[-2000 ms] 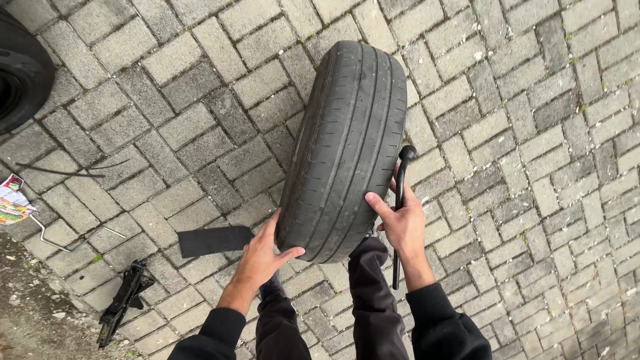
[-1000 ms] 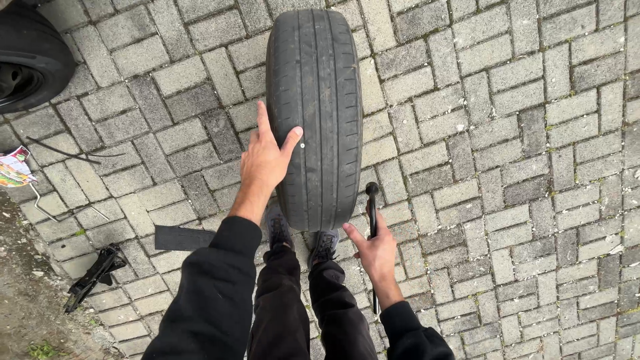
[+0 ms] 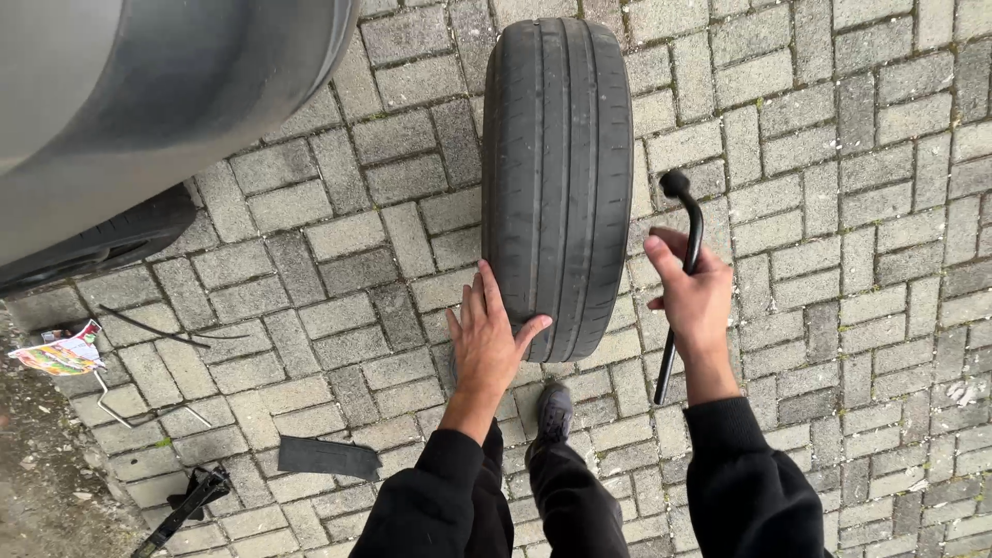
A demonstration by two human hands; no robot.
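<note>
A worn black car tire [image 3: 558, 178] stands upright on its tread in the head view, upper centre, with its grooved tread toward me. My left hand [image 3: 488, 333] rests on the tire's lower left side, fingers along the edge and thumb over the tread. To the right of the tire, apart from it, my right hand [image 3: 694, 294] holds a black L-shaped lug wrench [image 3: 694, 232]. The wrench passes between thumb and palm, its socket end pointing up and its straight end down. Whether a rim sits inside the tire is hidden.
Part of a car body [image 3: 178, 101] fills the upper left, with its wheel [image 3: 116, 232] below it. On the block paving lie a dark flat strip [image 3: 329, 457], a black scissor jack [image 3: 190, 504], a bent metal rod [image 3: 112, 407], a thin dark strip [image 3: 155, 325] and a printed wrapper [image 3: 62, 353].
The car body has come into view at the upper left as the view shifts. My left hand has moved from the middle of the tread to the tire's lower left. The wrench stays in my right hand.
</note>
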